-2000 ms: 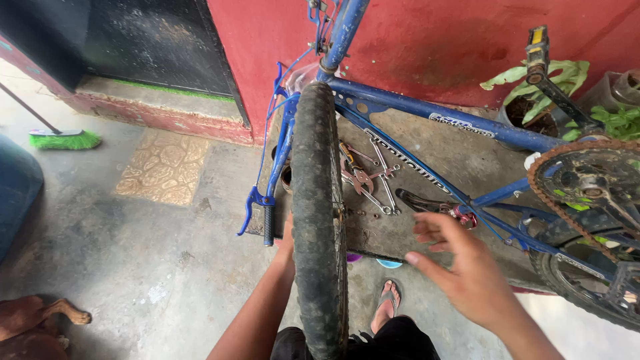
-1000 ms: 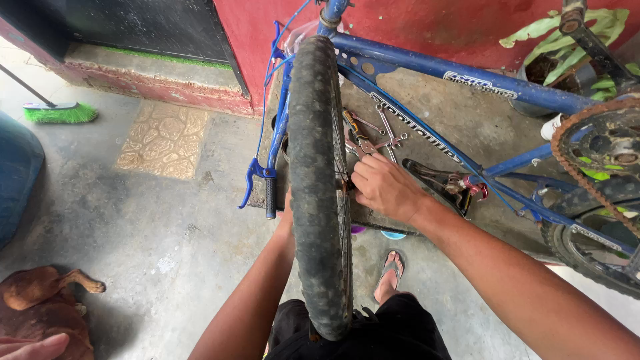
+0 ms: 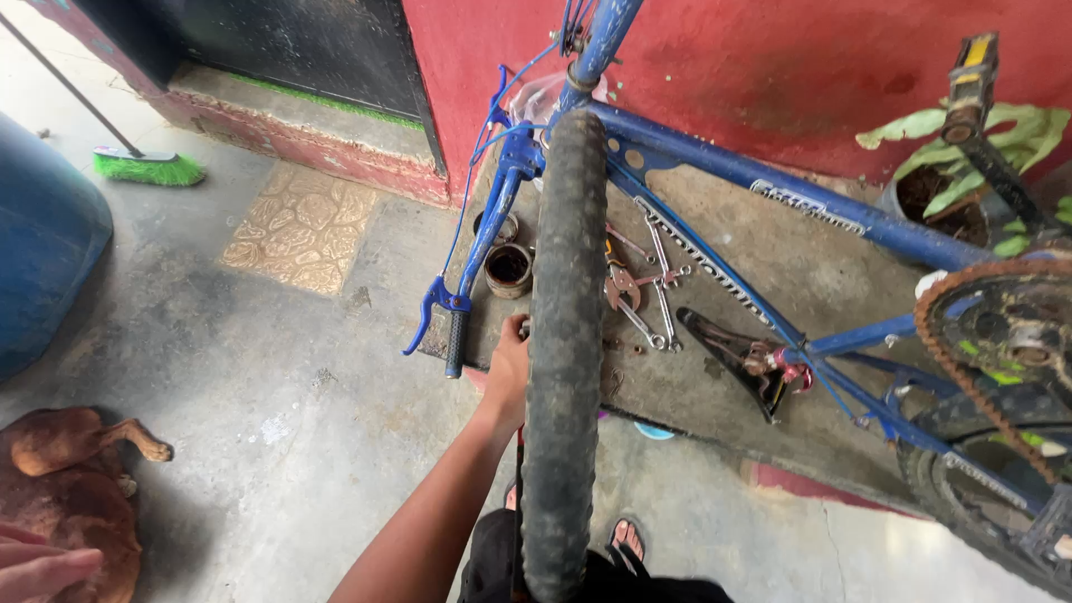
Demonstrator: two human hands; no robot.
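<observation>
A blue bicycle stands upside down, its saddle point(image 3: 737, 360) low over a concrete ledge. The front tire point(image 3: 568, 335), black and knobby, rises upright before me. My left hand point(image 3: 509, 368) is at the wheel's left side near its middle, fingertips at a small dark part; the tire hides some of the fingers. My right hand is out of view. Right of the tire, several wrenches point(image 3: 662, 310) and orange-handled pliers point(image 3: 620, 280) lie on the ledge. Left of it stands an open jar point(image 3: 508, 270) with dark contents, near the handlebar's black grip point(image 3: 456, 343).
Another person's hand point(image 3: 46, 565) shows at the lower left, over a brown dog point(image 3: 75, 502) lying on the floor. A green broom point(image 3: 149, 166) and a blue barrel point(image 3: 46, 251) are at left. The rusty chain point(image 3: 946, 360), chainring and pedal point(image 3: 971, 75) stick out at right, near potted plants.
My right hand came in to the wheel's right side, then left the view. My left hand remains at the wheel's left side. The other person's hand appeared at the lower left.
</observation>
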